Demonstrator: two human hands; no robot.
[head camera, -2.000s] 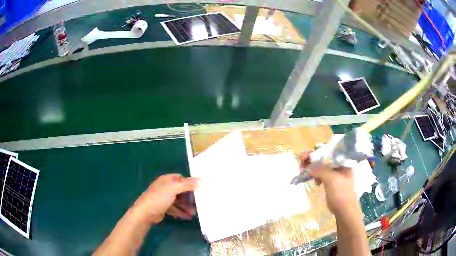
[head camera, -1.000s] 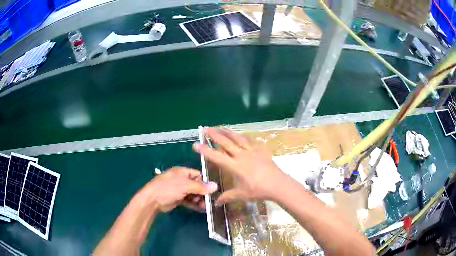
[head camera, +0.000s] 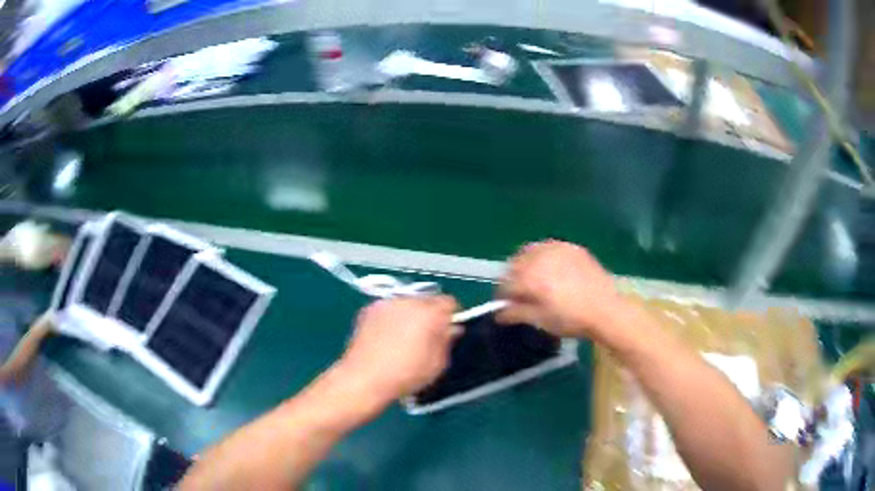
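A dark solar panel (head camera: 499, 360) with a pale border lies on the green bench, partly under my hands. My left hand (head camera: 403, 340) and my right hand (head camera: 552, 288) are close together over its far edge, fingers closed on a white cable (head camera: 477, 311) that spans the short gap between them. More of the white cable is bundled and trails to the far left of my left hand. The picture is blurred and my fingertips are partly hidden.
Several overlapping solar panels (head camera: 201, 326) lie at left. Another person's arm (head camera: 29, 350) shows at the left edge. The tan work mat (head camera: 614, 422) is at right, with a metal upright (head camera: 782, 216) behind it. The green conveyor (head camera: 384, 173) runs beyond the bench.
My view has turned left. The panel that stood upright at the mat's left edge now lies on the green bench. My hands moved from its edge to the white cable. The glue gun was put down earlier.
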